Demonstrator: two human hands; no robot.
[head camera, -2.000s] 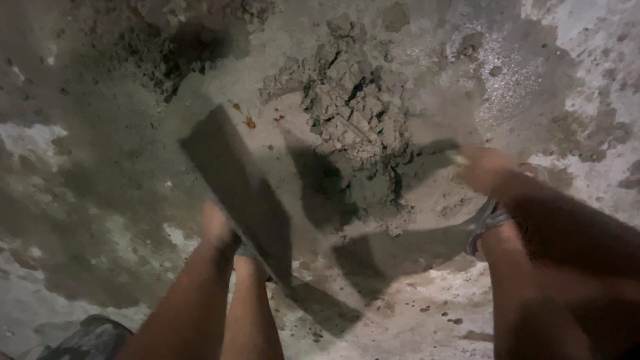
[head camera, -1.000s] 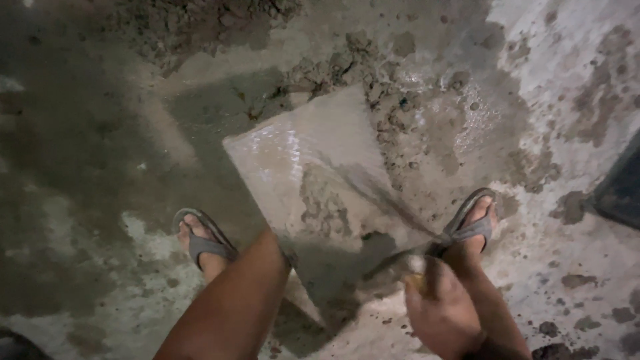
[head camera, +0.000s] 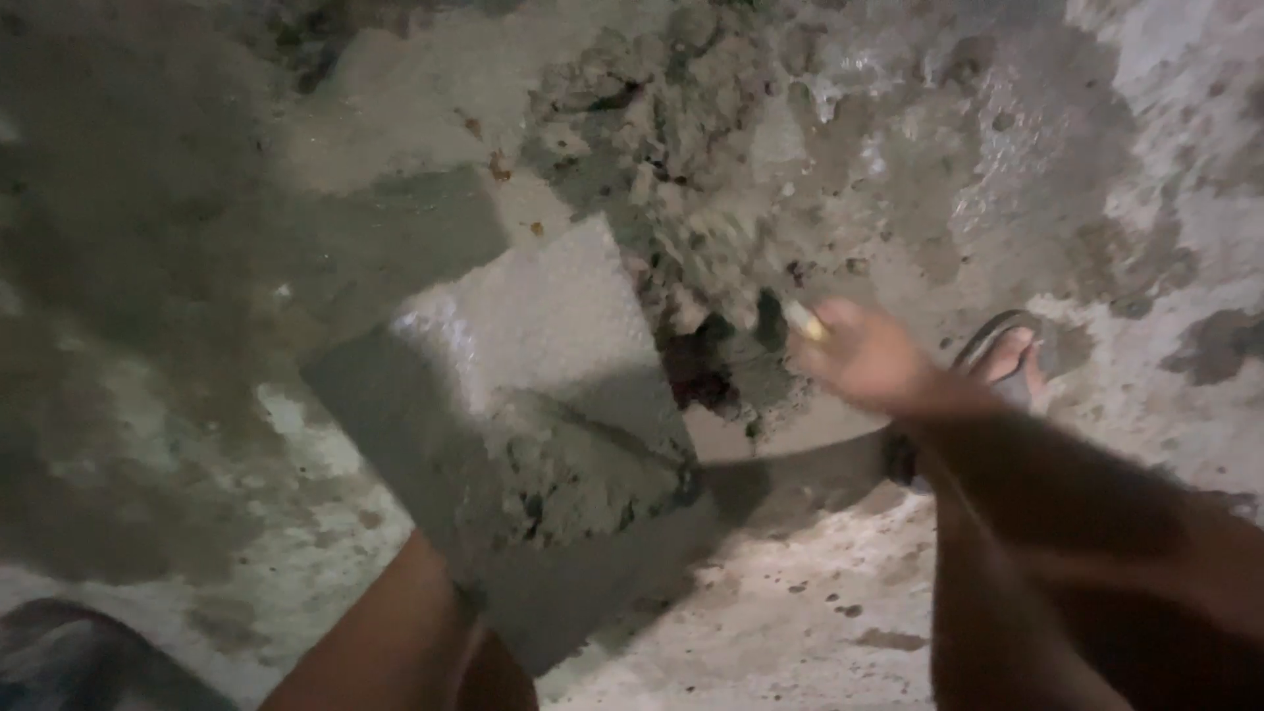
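A flat rectangular slab (head camera: 553, 326), probably a tile, is held up tilted above the floor, with wet mortar (head camera: 573, 469) spread over its lower middle. My left forearm (head camera: 380, 632) runs to the slab's underside, which hides my left hand. To the right of the slab, my right hand (head camera: 859, 355) is closed around a tool handle (head camera: 805, 321) with a pale, yellowish end. Motion blur hides the tool's shape, and its working end cannot be made out over the mortar. A rough heap of mortar (head camera: 701, 188) lies on the floor just beyond the slab and my right hand.
The stained concrete floor (head camera: 810, 612) has wet patches and loose crumbs. My right foot in a sandal (head camera: 1002, 360) stands beside my right wrist. A dark rounded thing (head camera: 79, 657) shows at the lower left. More rough material (head camera: 306, 39) lies at the top left.
One second ago my right hand was lower, near the slab's lower right corner; now it is up beside the heap. Two seconds ago the slab showed narrow and steeply tilted; now its mortared face shows.
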